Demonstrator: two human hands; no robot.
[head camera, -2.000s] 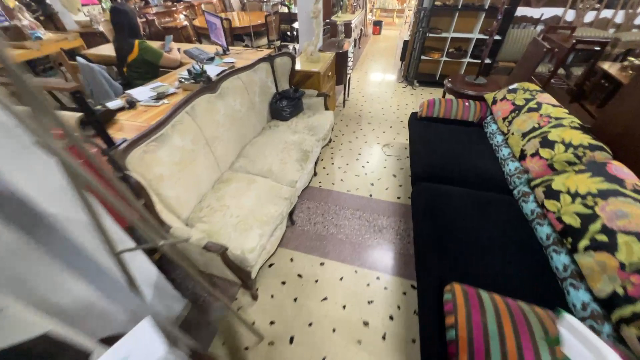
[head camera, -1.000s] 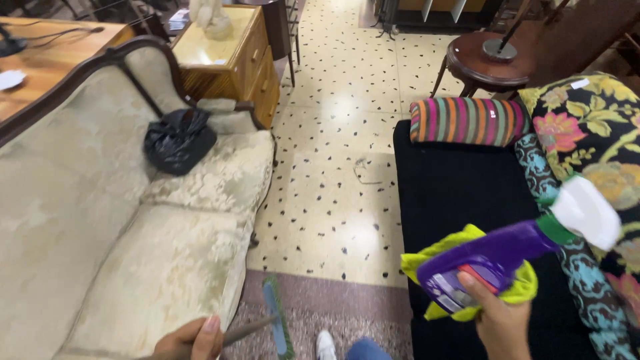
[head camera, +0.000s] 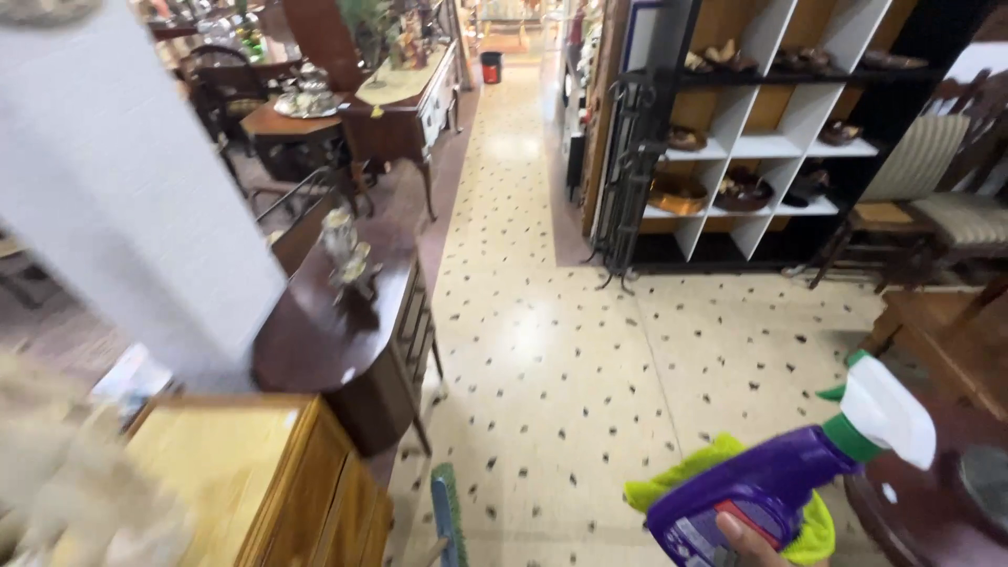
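Observation:
At the lower right my right hand (head camera: 748, 542) holds a purple spray bottle (head camera: 732, 492) with a white and green trigger head, together with a yellow-green cloth (head camera: 815, 528). The bottle is tilted, its head toward the right. At the bottom, left of centre, a blue mop head with green fringe (head camera: 447, 512) is over the speckled floor, and a short piece of its handle shows. My left hand is out of the frame.
A light wooden cabinet (head camera: 303, 480) and a dark rounded sideboard (head camera: 315, 346) with a figurine stand left, beside a white pillar (head camera: 142, 181). A black and white shelf unit (head camera: 760, 146) stands ahead right. A round dark table (head camera: 906, 504) is at lower right. A speckled aisle (head camera: 504, 205) runs between them.
The view has moved forward past both sofas. My left hand, on the mop handle one second ago, has left the frame. My right hand still holds the bottle and cloth.

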